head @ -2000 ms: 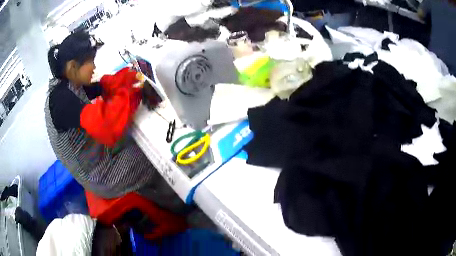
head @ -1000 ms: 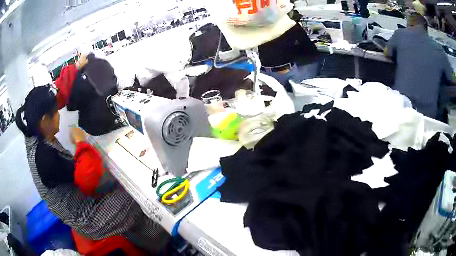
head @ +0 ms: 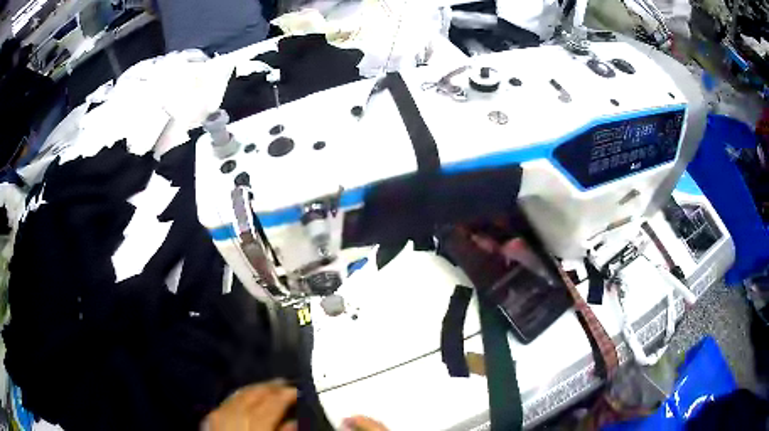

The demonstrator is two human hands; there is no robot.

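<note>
The white sewing machine head [head: 472, 118] with a blue stripe spans the view. Black cloth [head: 110, 337] is heaped left of the needle area [head: 295, 303] and reaches beside it. My left hand [head: 253, 407] is at the bottom edge, blurred and cut off, over the black cloth; its fingertips and any hold are unclear. A small part of my right hand [head: 364, 423] shows at the bottom edge on the machine bed [head: 379, 345], mostly cut off. A short black strip [head: 456, 332] lies on the bed beside a dark green strip [head: 501, 370].
A dark phone-like rectangle [head: 529, 299] lies under the head's arm, with a reddish-brown tape [head: 594, 328] to its right. A black band [head: 413, 122] wraps the head. White fabric [head: 160, 101] lies behind the black cloth. Blue plastic items [head: 704, 379] are at the right. A person's grey-blue clothing [head: 211, 21] shows at top left.
The view has swung from the neighbouring machine and the seated worker in red sleeves to the machine in front of me. My hands have come into view at the bottom.
</note>
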